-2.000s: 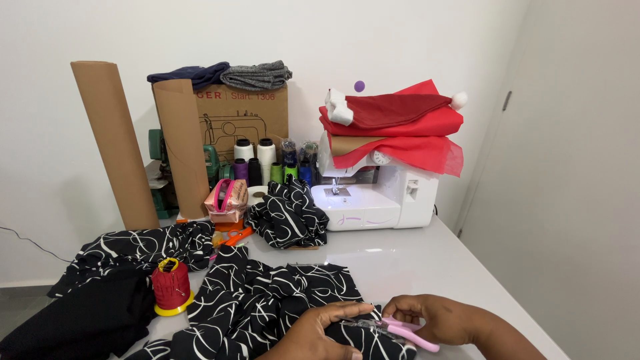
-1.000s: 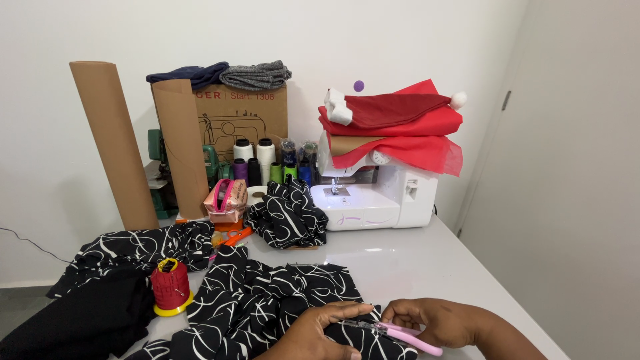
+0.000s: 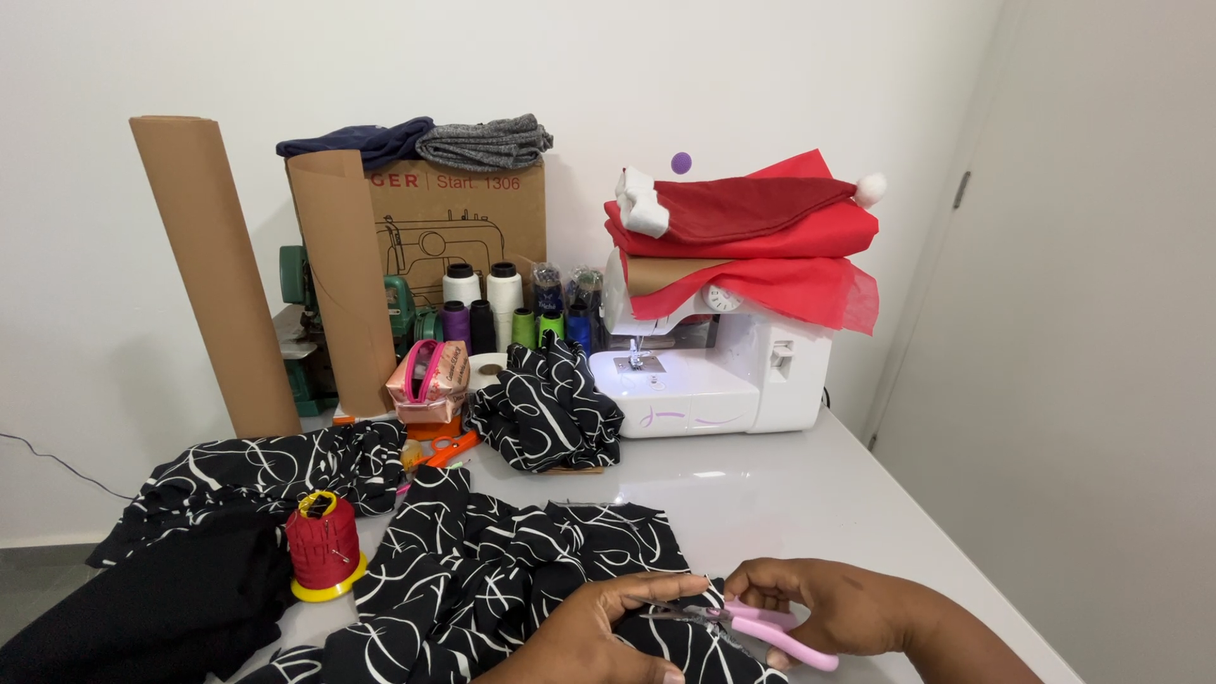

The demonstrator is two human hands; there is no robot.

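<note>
My right hand (image 3: 826, 608) is closed around the pink handles of a small pair of scissors (image 3: 769, 630) near the front of the table. The scissors' metal blades point left and lie over the edge of a black fabric with white curved lines (image 3: 570, 560). My left hand (image 3: 608, 632) holds that fabric beside the blades, its index finger stretched along the edge and its thumb lower down. Much of the fabric lies bunched to the left of my hands.
A white sewing machine (image 3: 684, 389) with its lamp lit stands behind, red fabric and a Santa hat (image 3: 760, 209) on top. A red thread cone (image 3: 325, 551), black cloth (image 3: 142, 608), orange-handled scissors (image 3: 448, 448), a pouch (image 3: 427, 380) and paper rolls (image 3: 204, 275) are at left.
</note>
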